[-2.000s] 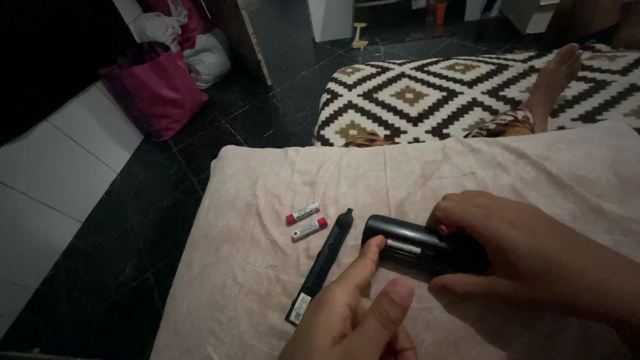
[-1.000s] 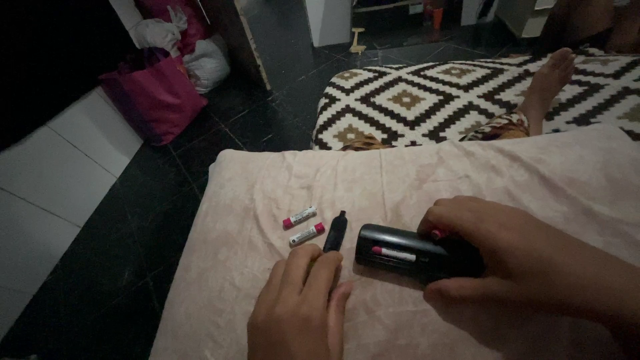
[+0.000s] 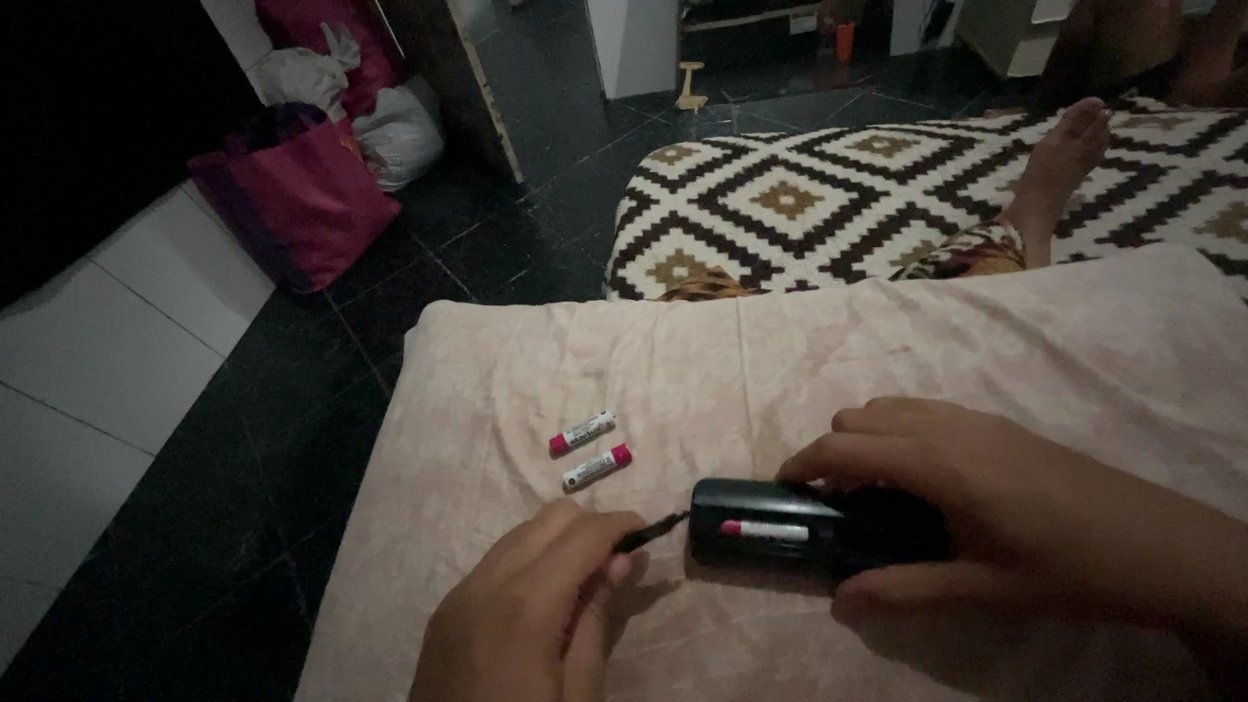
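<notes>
My right hand (image 3: 936, 507) grips a dark, glossy cylindrical device (image 3: 760, 502) lying on its side on the pale pink cloth (image 3: 760, 390). A white battery with a pink end (image 3: 770, 530) shows in an opening on the device. My left hand (image 3: 536, 595) pinches a slim black cover (image 3: 651, 533), its tip close to the device's left end; most of the cover is hidden by the fingers. Two loose batteries, one farther back (image 3: 583, 433) and one nearer (image 3: 597, 467), lie side by side on the cloth, up and left of the device.
Beyond the pink cloth, a bare foot (image 3: 1063, 166) rests on a patterned blanket (image 3: 780, 175). A magenta bag (image 3: 302, 205) and a white plastic bag (image 3: 398, 136) stand on dark floor tiles (image 3: 507, 244) at the upper left. A small yellow object (image 3: 690, 86) is on the floor.
My left hand was at the device's opening, then took hold of the black cover on the cloth. The cover is now lifted and turned toward the device, which my right hand still holds.
</notes>
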